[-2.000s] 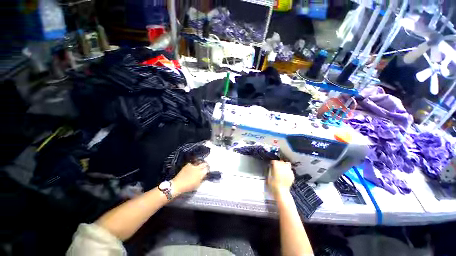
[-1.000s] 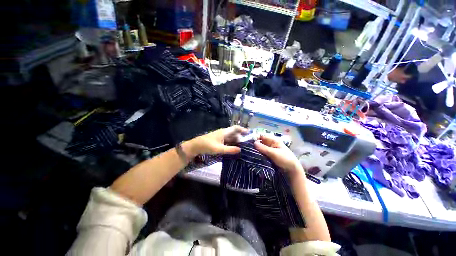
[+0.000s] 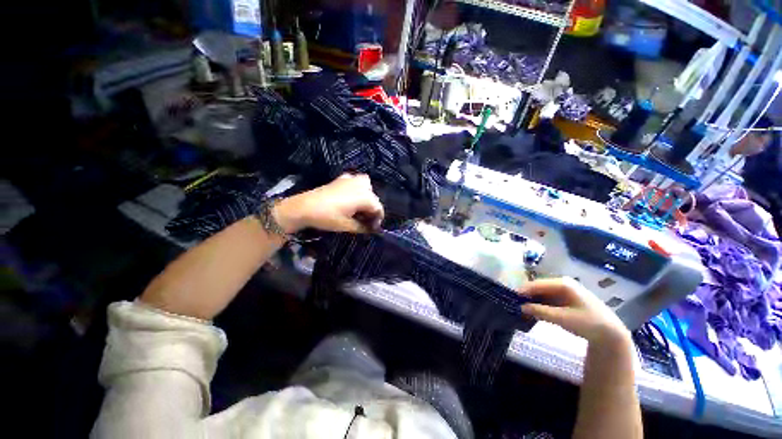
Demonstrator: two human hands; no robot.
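Observation:
A dark striped cut piece [image 3: 429, 267] is stretched between my two hands, over the front edge of the table, with parts hanging below it. My left hand [image 3: 347, 206] is closed on its upper left end. My right hand [image 3: 573, 307] pinches its right end between thumb and fingers. The white lockstitch sewing machine [image 3: 549, 225] stands just behind the piece, its presser foot area left of the lit display. No cloth is clearly seen under the foot.
A heap of dark striped cloth [image 3: 343, 133] lies left of the machine. A green-handled tool [image 3: 485, 120] stands upright at the machine's left end. Purple ruffled pieces [image 3: 729, 287] lie at the right. Thread cones [image 3: 278, 53] and a red packet [image 3: 369, 57] are behind the heap.
Two seconds ago my hands were on the machine bed; then they came together holding the striped piece. Now they are wide apart with it stretched between them. The view has shifted left.

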